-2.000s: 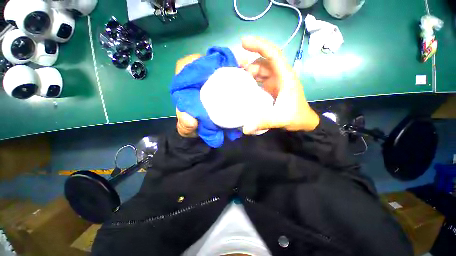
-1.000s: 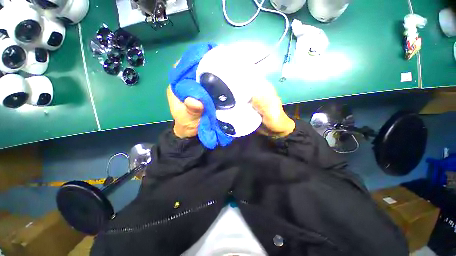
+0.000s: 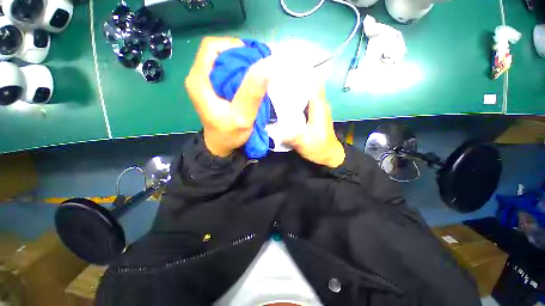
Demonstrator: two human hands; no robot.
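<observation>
A white dual-lens camera (image 3: 291, 98) is held in front of my chest, above the bench's front edge. It is overexposed, and only slivers of its black faces show at its left side. My left hand (image 3: 224, 101) grips a crumpled blue cloth (image 3: 232, 70) and presses it against the camera's left side. The cloth covers most of the black faces. My right hand (image 3: 321, 134) holds the camera from the right, with the thumb near its lower part.
White cameras (image 3: 37, 83) are grouped at the left on the green bench (image 3: 155, 113). Shiny black domes (image 3: 152, 70) lie beside a grey-white box (image 3: 221, 13). A white cable (image 3: 352, 33), white lump (image 3: 382, 45) and small packet (image 3: 502, 57) lie to the right. Stools (image 3: 89, 230) stand below.
The camera has turned so its black faces point left and are mostly hidden. My left hand has moved up and wraps the cloth over them. The view has shifted slightly.
</observation>
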